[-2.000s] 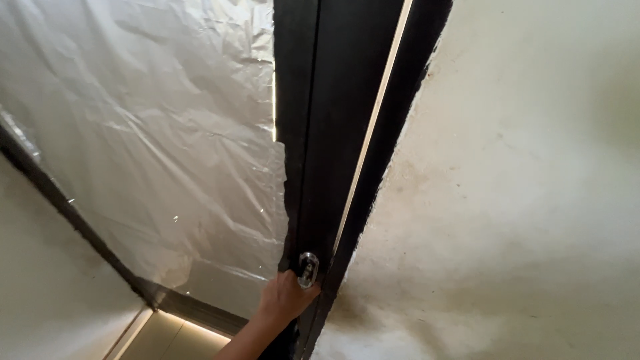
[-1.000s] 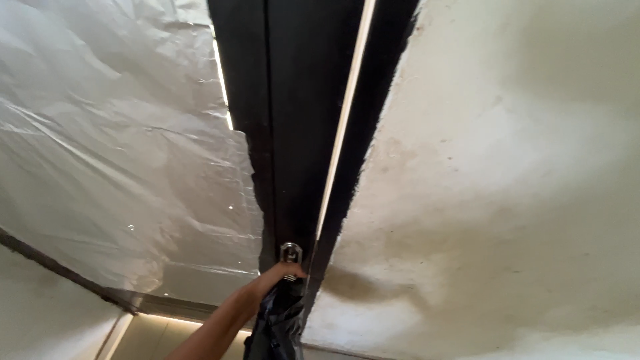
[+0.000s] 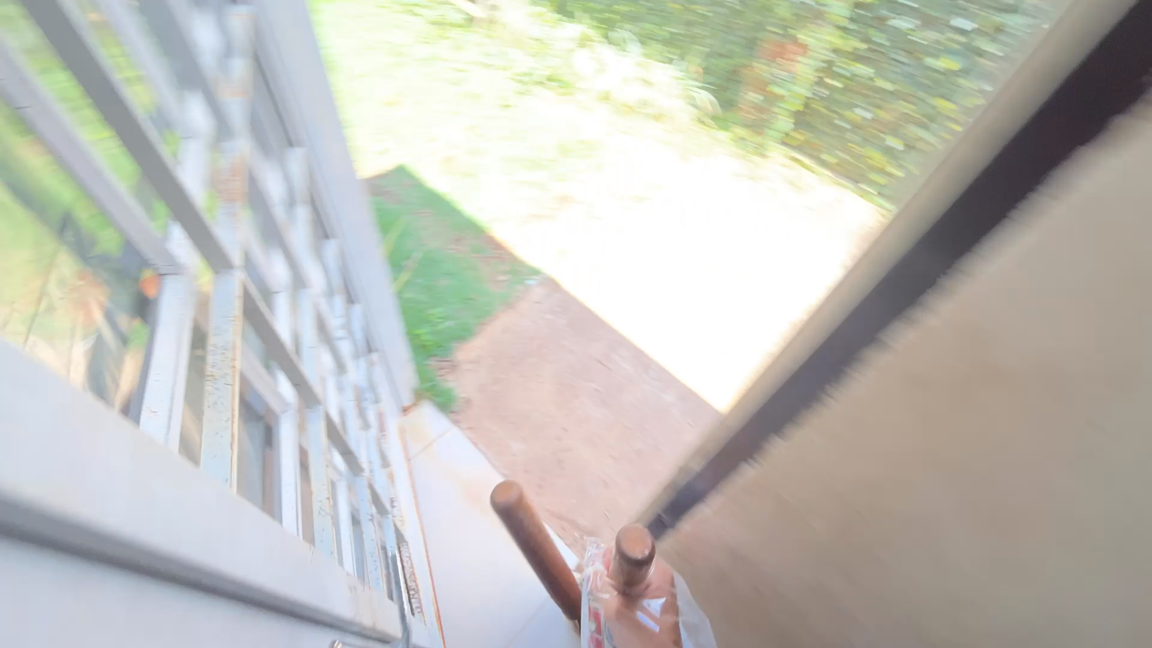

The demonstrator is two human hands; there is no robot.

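Neither my left hand nor my right hand can be made out. At the bottom centre a brown wooden handle point(image 3: 538, 553) slants up to the left. Beside it stands the rounded end of a second brown handle point(image 3: 634, 551). Clear plastic wrap point(image 3: 686, 607) surrounds the lower part of the second one, over a brownish-pink surface that is too blurred to identify. What these handles belong to is cut off by the lower edge. A light-painted metal door with grille bars point(image 3: 225, 360) stands swung outward on the left.
A pale wall point(image 3: 972, 432) with a dark-edged door frame point(image 3: 864, 333) rises on the right. Past a light tiled ledge point(image 3: 477, 522) lie bare ground point(image 3: 576, 396) and grass point(image 3: 432, 261), part in shade, part in glaring sun. Leafy plants point(image 3: 882, 81) grow beyond.
Earlier a hand was at a metal latch on a dark door panel beside silvery sheeting; now the doorway is open to the outside and that hand is out of view. The view has shifted greatly.
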